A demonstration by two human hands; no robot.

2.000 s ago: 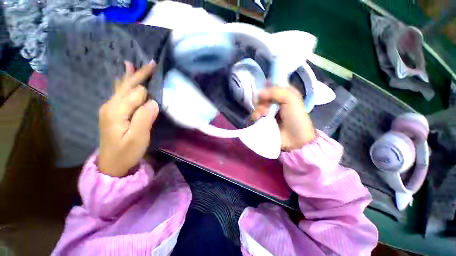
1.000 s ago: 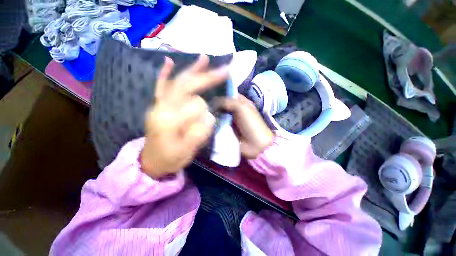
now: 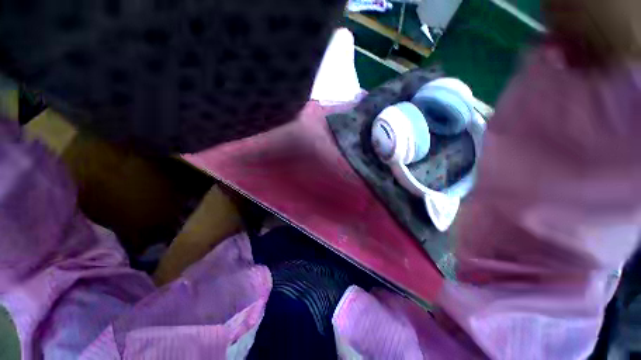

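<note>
A dark printed bag [image 3: 169, 77] fills the upper left, very close to the camera and blurred. It hides what lies behind it, and its contents do not show. White cat-ear headphones [image 3: 404, 133] with pale blue cushions lie on another grey printed bag [image 3: 358, 133] right of centre. My left hand is not visible; only its pink sleeve shows at the left edge. My right hand [image 3: 594, 28] is a dark blur at the upper right corner, raised close to the camera, with its sleeve below. Its fingers cannot be made out.
The pink mat [image 3: 316, 183] runs diagonally along the bench's front edge. A white sheet or stack [image 3: 336, 70] shows partly beside the dark bag. The green conveyor surface [image 3: 492, 42] lies behind. Brown cardboard [image 3: 200, 232] is below the bench at the left.
The dark bag has come up close to the camera, and the headphone part beside it no longer shows. My right hand has moved up and right. My left hand has gone out of sight.
</note>
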